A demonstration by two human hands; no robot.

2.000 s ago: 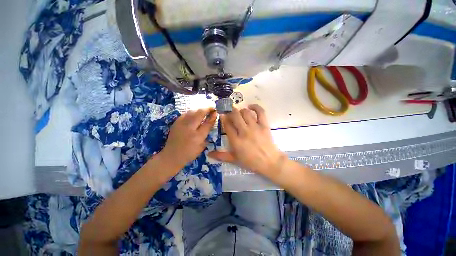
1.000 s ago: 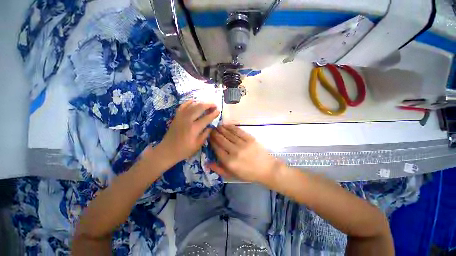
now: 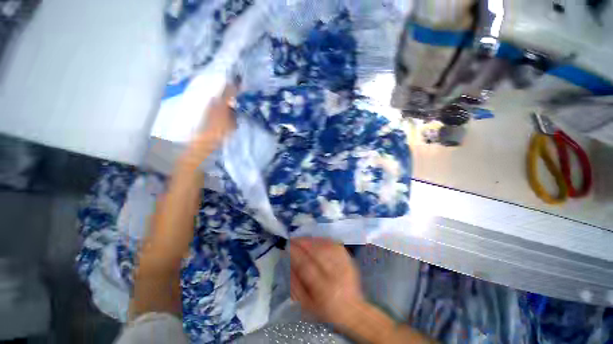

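The floral fabric panel [image 3: 336, 158], dark blue with white flowers, lies spread over the table left of the needle area, its pale blue underside showing along the lower edge. My right hand [image 3: 322, 272] is closed on the panel's lower edge at the front of the table. My left hand [image 3: 225, 111] is blurred at the panel's left side, against the pale cloth; whether its fingers grip the cloth cannot be told. The presser foot area [image 3: 440, 127] of the sewing machine [image 3: 437, 50] is right of the panel.
Scissors [image 3: 561, 164] with yellow and red handles lie right of the needle. The ruler strip [image 3: 511, 252] runs along the table's front edge. Heaped floral fabric [image 3: 222, 269] hangs below at left. Shirred pale cloth [image 3: 296, 20] lies behind the panel. More fabric [image 3: 457, 302] is below at right.
The view has swung left. My hands have come away from the needle and moved apart, left hand to the far left, right hand down to the front edge. The floral panel is now spread flatter.
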